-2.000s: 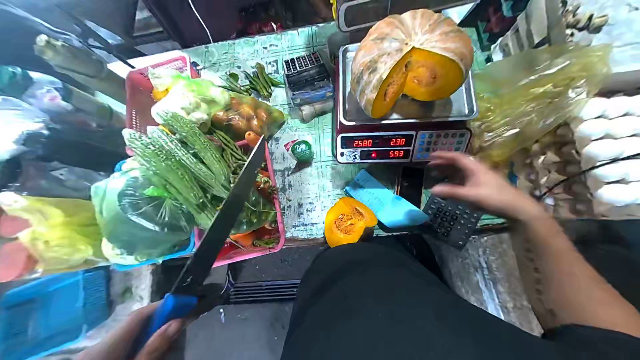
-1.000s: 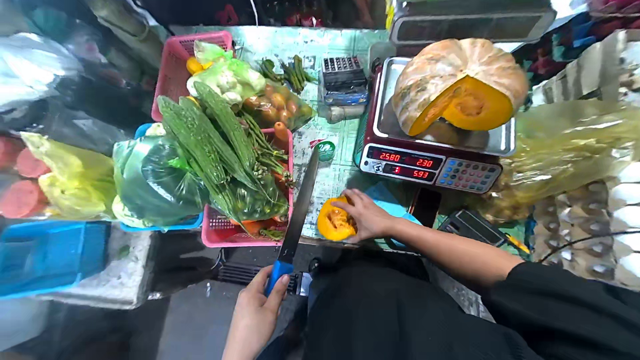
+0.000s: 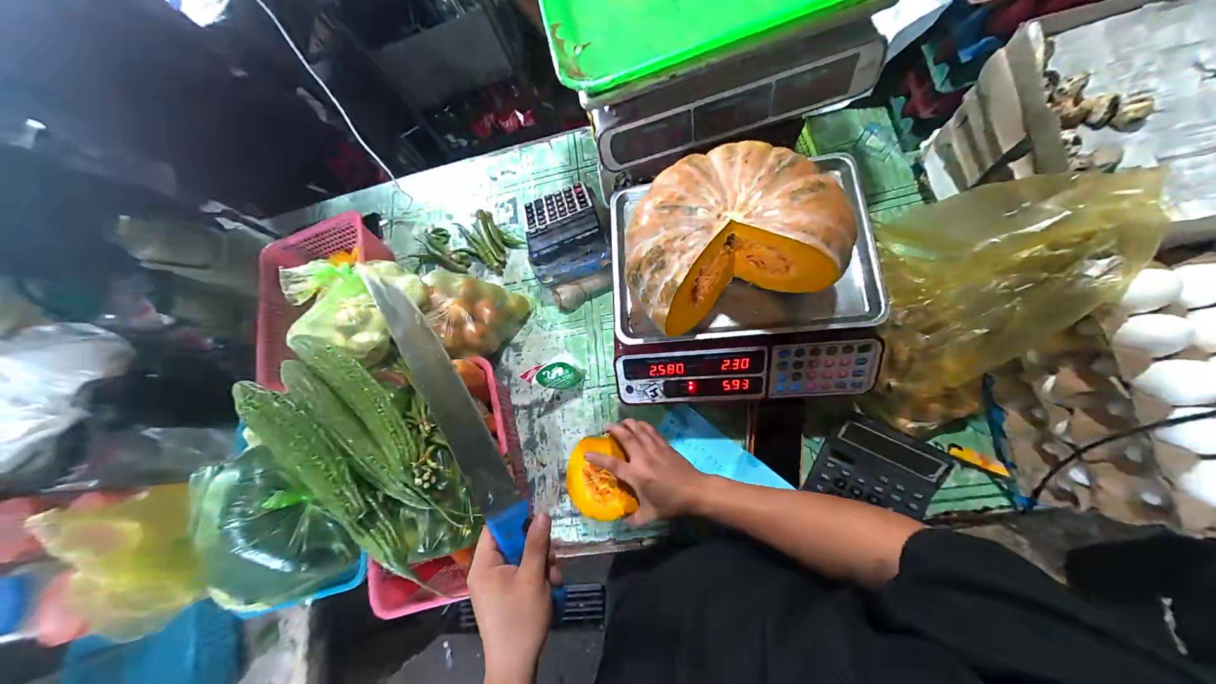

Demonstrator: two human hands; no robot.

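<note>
My left hand (image 3: pixel 514 581) grips the blue handle of a large knife (image 3: pixel 446 399), its broad blade slanting up and left over the vegetable basket. My right hand (image 3: pixel 655 472) rests on a cut pumpkin piece (image 3: pixel 597 480) near the table's front edge, fingers over its right side, orange flesh and seeds showing. Behind it, a large pumpkin (image 3: pixel 741 223) with a wedge cut out sits on the metal pan of a digital scale (image 3: pixel 749 372) with lit red digits. A blue sheet or bag (image 3: pixel 727 451) lies partly under my right forearm.
At left, a pink basket (image 3: pixel 312 242) holds ridged green gourds (image 3: pixel 332 437) and bagged vegetables. A card terminal or calculator (image 3: pixel 565 233) lies behind; another calculator (image 3: pixel 879 465) is at right. A yellow plastic bag (image 3: pixel 1016 285) and white eggs (image 3: pixel 1178 370) stand further right. A green tray (image 3: pixel 684 33) is at the back.
My right hand, seen above the dark calculator two seconds ago, has come to the pumpkin piece and holds it. The knife stays in my left hand.
</note>
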